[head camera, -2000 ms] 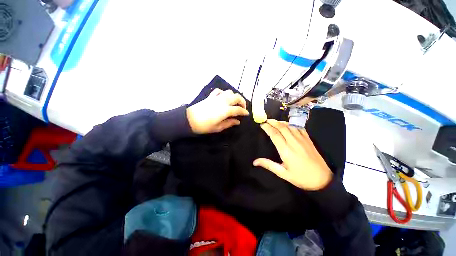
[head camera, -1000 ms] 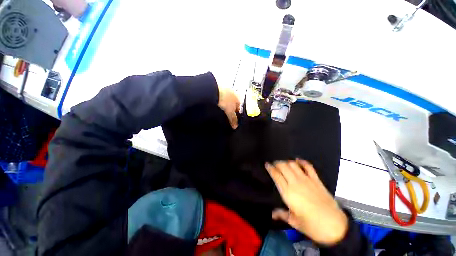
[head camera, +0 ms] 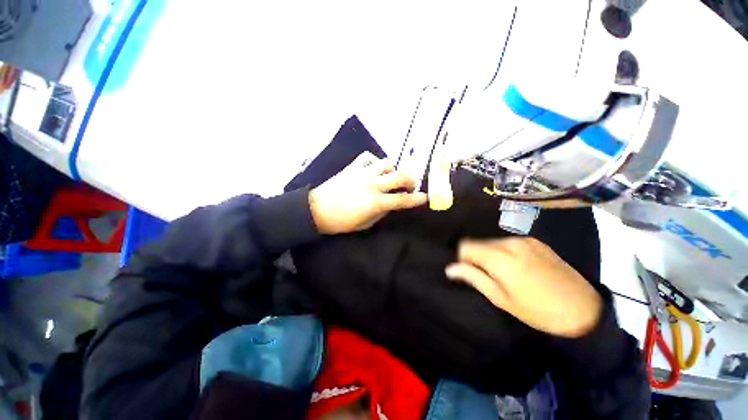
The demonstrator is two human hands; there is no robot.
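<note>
A black garment piece [head camera: 385,271] lies over the table edge and the lap, with one corner reaching up to the left of the needle area. The white sewing machine head [head camera: 549,123] stands above it. A yellow strip [head camera: 440,195] is at the left of the presser foot area. My left hand [head camera: 365,195] lies on the cloth, fingertips beside the yellow strip. My right hand [head camera: 529,283] is over the cloth, below the clear-grey block [head camera: 518,216], fingers bent and slightly blurred. Whether either hand pinches the cloth is unclear.
Scissors [head camera: 663,349] with red and orange-yellow handles lie on the white table at right, beside a dark small tool [head camera: 674,297]. A grey machine part [head camera: 45,37] is at the upper left. A red stool [head camera: 78,220] and blue crate [head camera: 143,234] are below the table at left.
The view has shifted. My left hand has come down and shows more fully beside the yellow strip. My right hand has moved up nearer the needle area. The cloth's left corner shows again.
</note>
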